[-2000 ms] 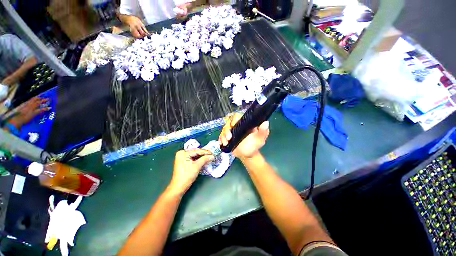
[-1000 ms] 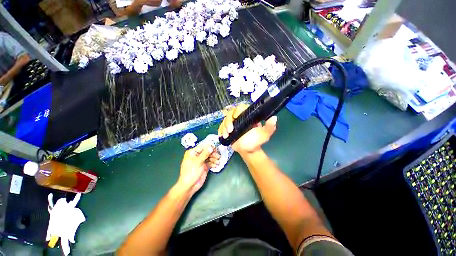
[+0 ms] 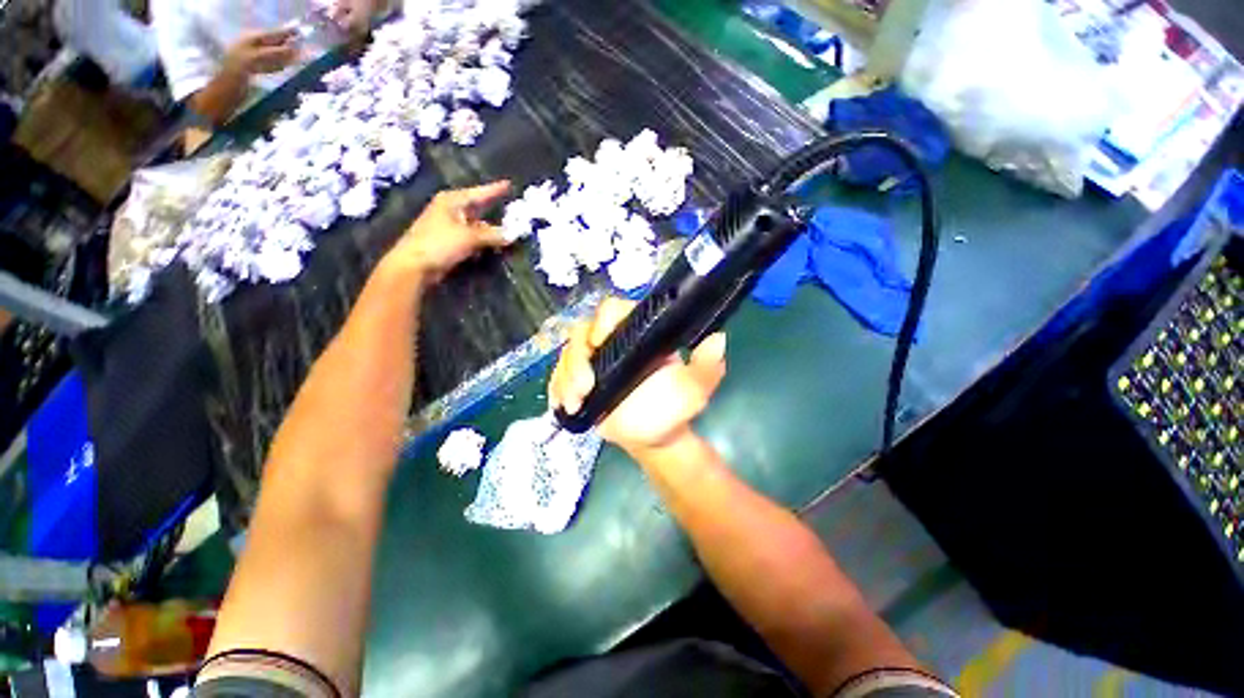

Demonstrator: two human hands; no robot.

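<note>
My right hand (image 3: 644,389) holds a black electric screwdriver (image 3: 682,311), its narrow tip pointing down and left over a white patch (image 3: 536,477) with tiny grey specks on the green bench. My left hand (image 3: 453,232) is stretched out over the black board, its fingers apart at the left edge of the smaller pile of white plastic parts (image 3: 600,205). I cannot tell whether its fingertips touch a part. One white part (image 3: 461,450) lies by itself on the bench, left of the white patch.
A larger heap of white parts (image 3: 328,150) lies along the far side of the black board (image 3: 546,120). Blue cloth (image 3: 853,266) lies right of the board, under the screwdriver's looping cord (image 3: 933,246). Another person's hand (image 3: 259,52) is beyond the heap. A bottle (image 3: 157,638) is at lower left.
My left hand has left the white patch and reached forward to the smaller pile. My right hand still holds the screwdriver over the patch. The camera view has turned.
</note>
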